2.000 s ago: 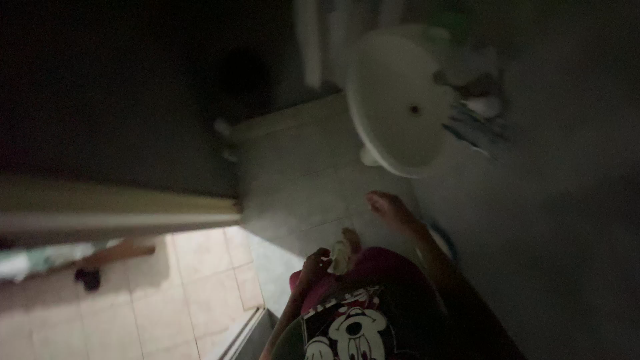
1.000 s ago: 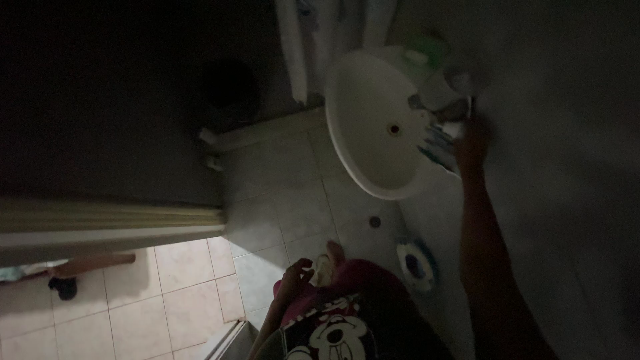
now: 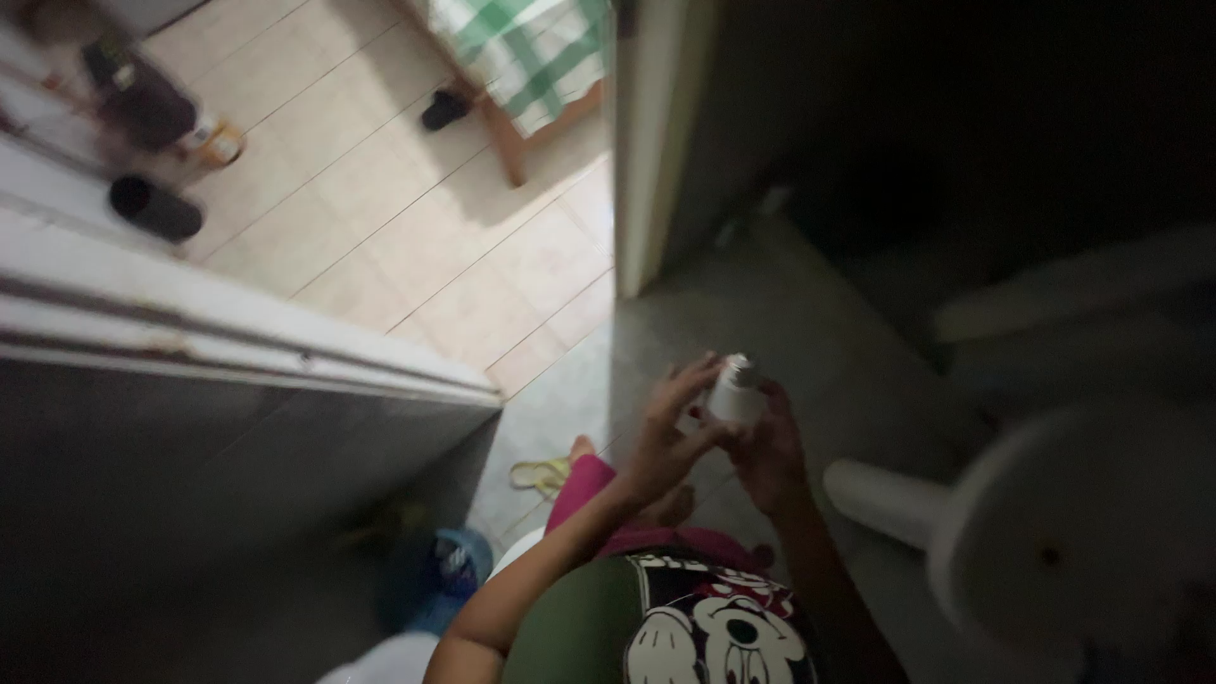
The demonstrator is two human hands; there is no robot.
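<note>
A small white bottle (image 3: 736, 394) with a ribbed neck or cap is held upright between both hands in front of my body. My left hand (image 3: 670, 432) closes on its left side, fingers near the top and thumb low across the front. My right hand (image 3: 769, 446) grips the bottle from the right and below, in dimmer light. Blur hides the exact finger contacts and whether the top is a cap or a pump.
A white pedestal sink (image 3: 978, 503) stands at the right. At the left runs a door frame (image 3: 380, 366), with a tiled floor (image 3: 380, 190) beyond it. A wooden-legged piece of furniture (image 3: 508, 142) bears a green checked cloth. A blue container (image 3: 446, 579) is at lower left; a person (image 3: 142, 95) is upper left.
My right hand has come away from the sink's tap area, where it was one second ago. Both hands are now together on the white bottle. The view has turned strongly toward the doorway.
</note>
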